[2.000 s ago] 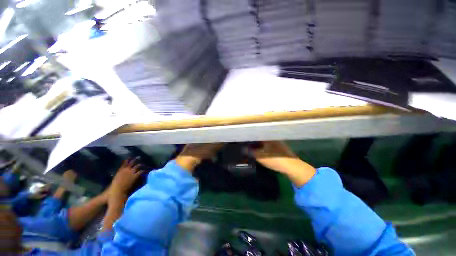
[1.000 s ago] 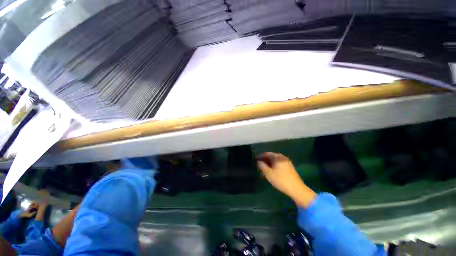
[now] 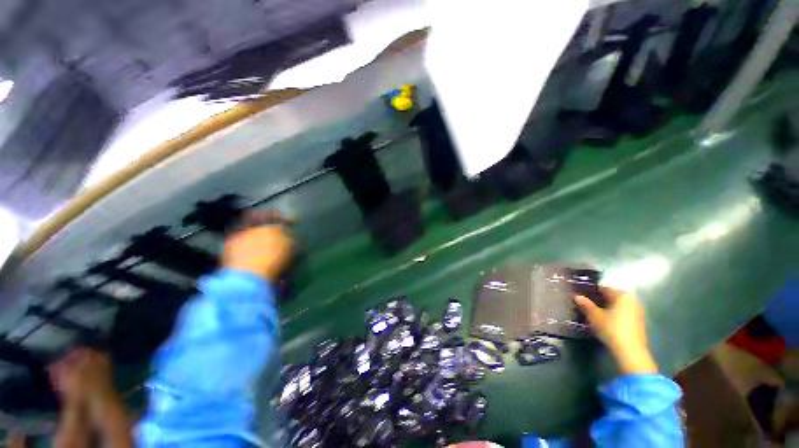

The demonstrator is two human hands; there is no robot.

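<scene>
My left hand (image 3: 259, 247) is blurred at a black open box in the row on the left; whether it grips the box I cannot tell. My right hand (image 3: 618, 327) is at the right end of the dark booklets (image 3: 506, 304), its fingers on a darker piece at their edge. The booklets lie side by side on the green belt. A glittering heap of small bagged accessories (image 3: 385, 376) lies between my arms, just left of the booklets. Another black box (image 3: 396, 224) with its flap upright stands right of my left hand.
More black boxes (image 3: 158, 254) stand along the far side. A white sheet (image 3: 499, 79) hangs over the belt's far edge. A small yellow-and-blue object (image 3: 402, 98) is behind the boxes. Another person's hands (image 3: 83, 376) are at lower left. The shelf edge (image 3: 140, 166) curves at upper left.
The view has swung right and down, bringing the heap and booklets into sight. My right hand has moved from the box row to the booklets. My left hand, earlier hidden at the shelf, now shows.
</scene>
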